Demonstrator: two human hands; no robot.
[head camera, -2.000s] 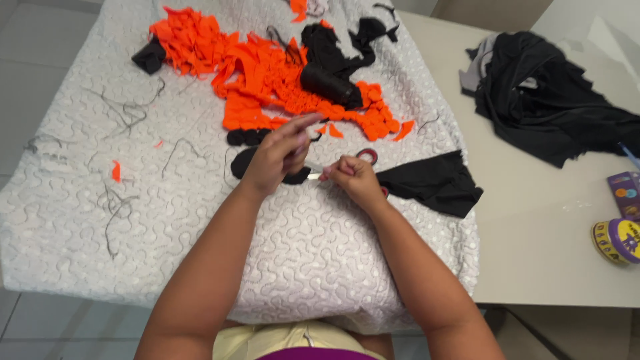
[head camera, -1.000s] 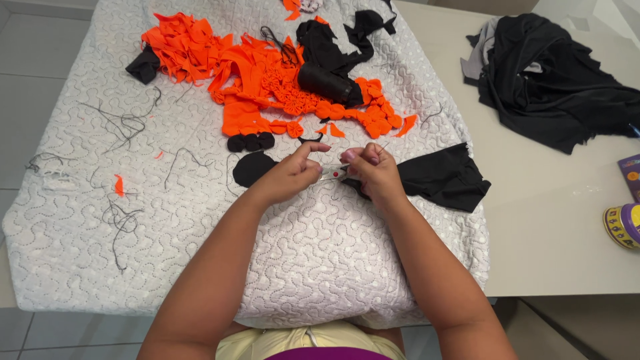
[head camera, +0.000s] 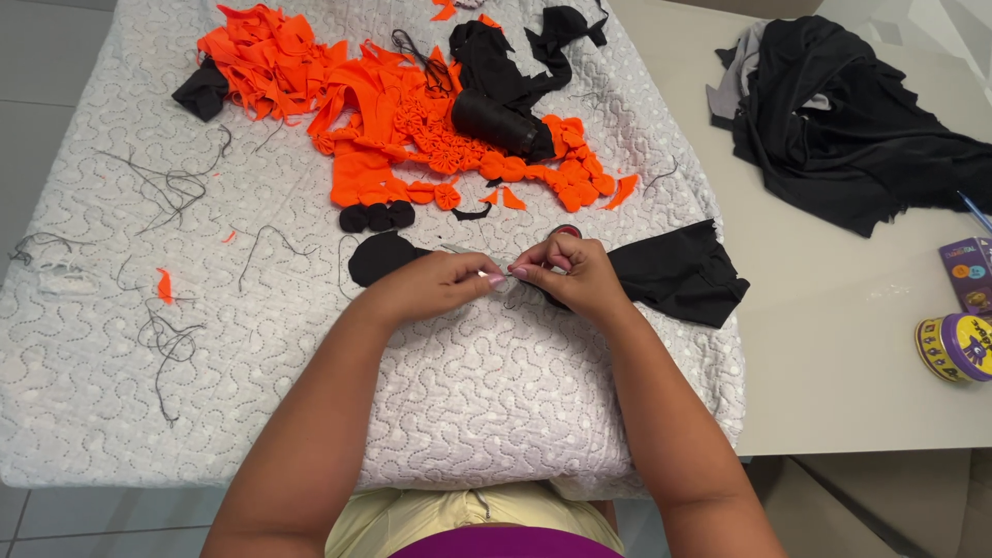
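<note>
My left hand and my right hand meet fingertip to fingertip above the quilted cover. Thumb and forefinger of each are pinched around something thin, perhaps thread or a needle, too small to tell. Scissors lie beneath and behind the hands, one red handle ring showing beyond my right hand. A round black fabric piece is beside my left hand. Black cloth spreads out to the right of my right hand. Farther back, a black thread spool rests on gathered orange fabric rosettes.
Loose dark threads and orange scraps lie on the quilted cover at left. Orange strips are heaped at the back. On the bare table at right are black fabric, a purple box and a yellow-purple tin.
Two seconds ago my right hand was at the scissors' handles; now the scissors lie under the hands. The fingertips of my hands have come together in a pinch.
</note>
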